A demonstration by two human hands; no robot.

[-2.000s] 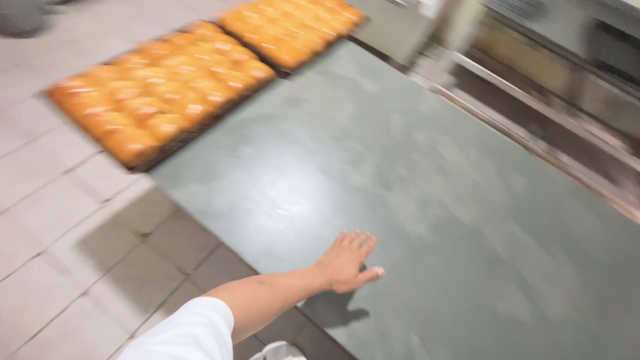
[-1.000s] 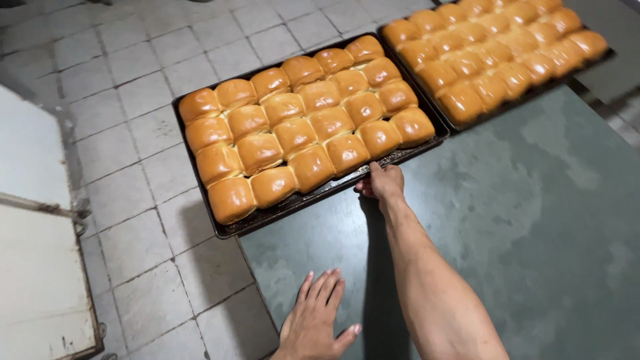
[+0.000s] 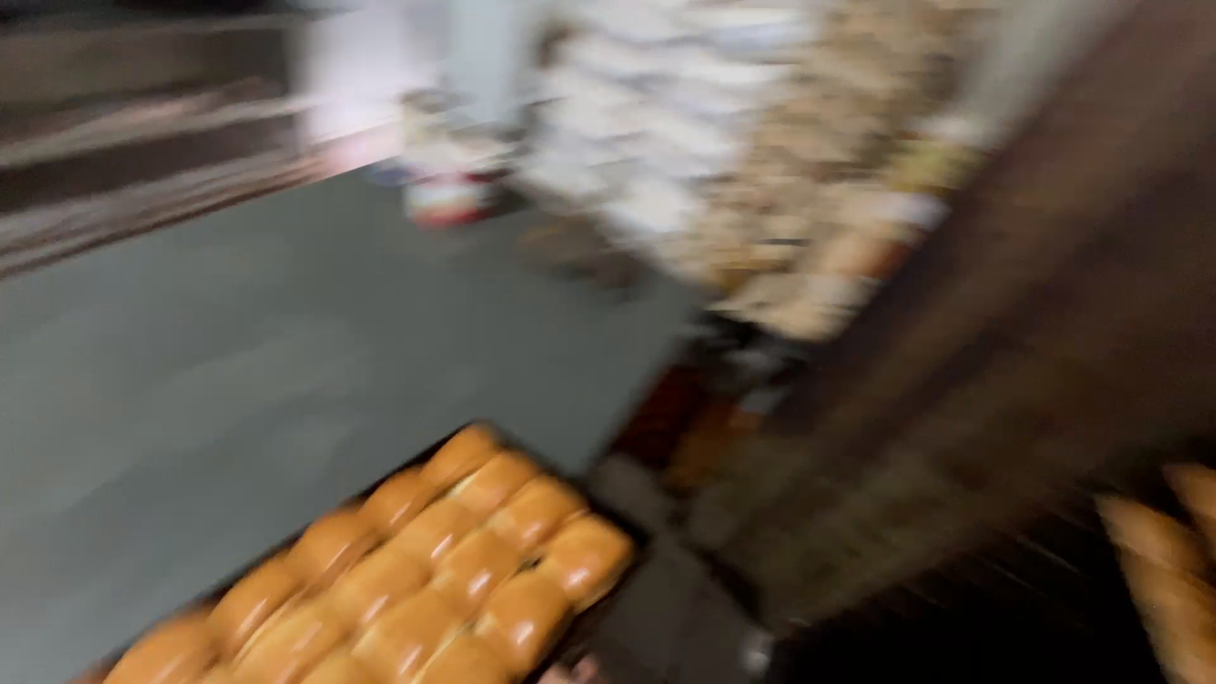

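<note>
A dark baking tray (image 3: 627, 537) filled with rows of glossy golden-brown buns (image 3: 408, 632) runs off the bottom of the view. Beneath its right side, at the bottom edge, the fingertips of my right hand (image 3: 575, 671) show against the tray; the rest of that hand is cut off. My left hand cannot be made out, and the near end of the tray lies out of frame. The picture is strongly blurred.
A grey-green tabletop (image 3: 285, 332) stretches beyond the tray. A blurred red-and-white container (image 3: 445, 198) stands at its far end, near stacked white and tan packages (image 3: 655, 123). More buns (image 3: 1154, 541) show in a dark space at right, beside a large brown surface (image 3: 997, 285).
The view has swung far round, away from the tiled floor. One second ago, one hand gripped the edge of a bun tray at the table's end and the other was apart from it.
</note>
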